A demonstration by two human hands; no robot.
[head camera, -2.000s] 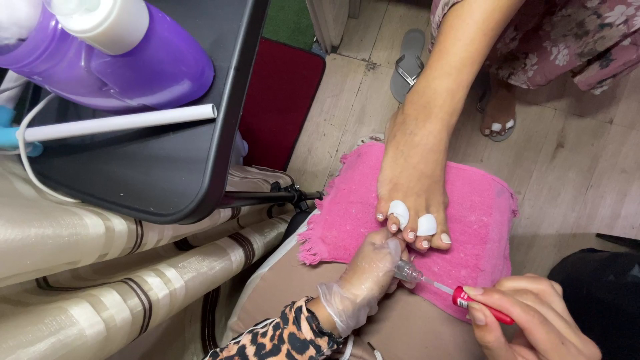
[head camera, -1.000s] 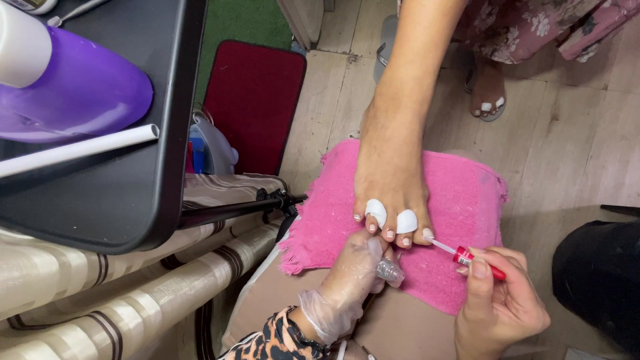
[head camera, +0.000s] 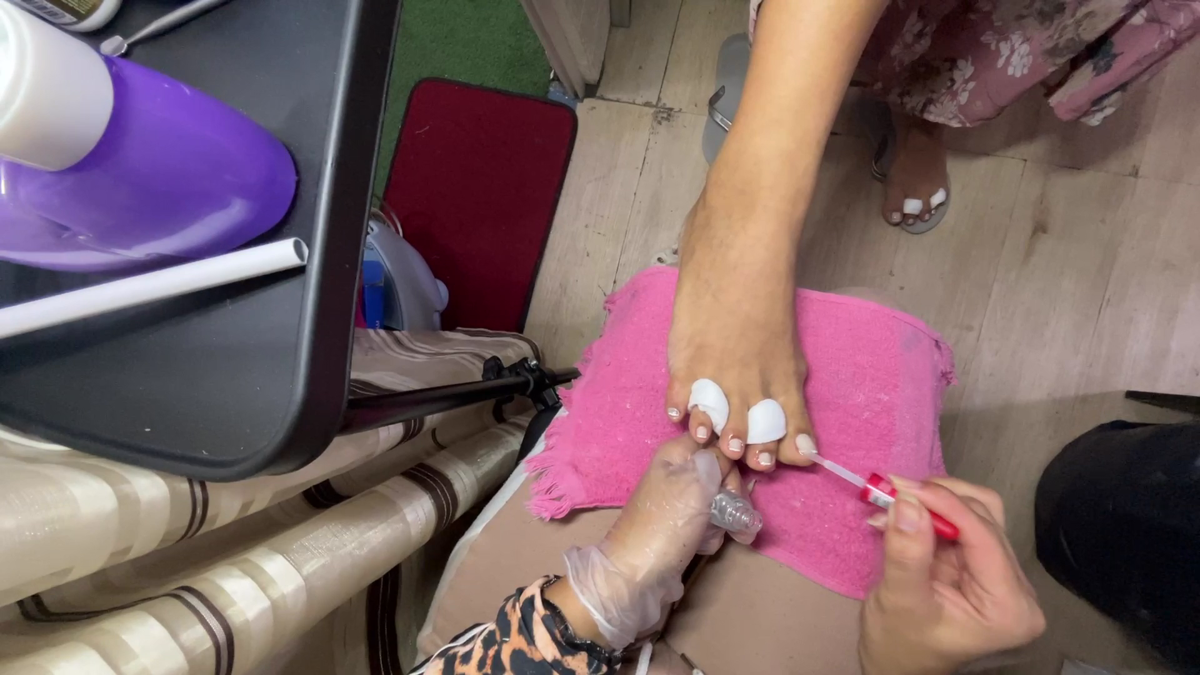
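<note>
My left hand (head camera: 661,516), in a clear plastic glove, holds a small clear nail polish bottle (head camera: 734,514) just below the toes of a person's bare foot (head camera: 741,309). The foot rests on a pink towel (head camera: 862,375) over my lap. White pads (head camera: 766,421) sit between some of the toes. Bare, my right hand (head camera: 947,572) grips a nail polish brush (head camera: 909,502) by its red cap. The brush tip meets the big toe's nail, which looks pale.
At the left stands a black tray (head camera: 319,347) holding a purple bottle (head camera: 178,169) and a white tube (head camera: 169,281). Striped curtain fabric (head camera: 244,581) hangs below it, near a black stand arm (head camera: 431,400). The person's other foot (head camera: 914,178) is on the floor; a black round object (head camera: 1125,525) stands at right.
Two seconds ago the brush was by the bottle's mouth in my left hand; it moved up to the big toe and remains there. The view has shifted.
</note>
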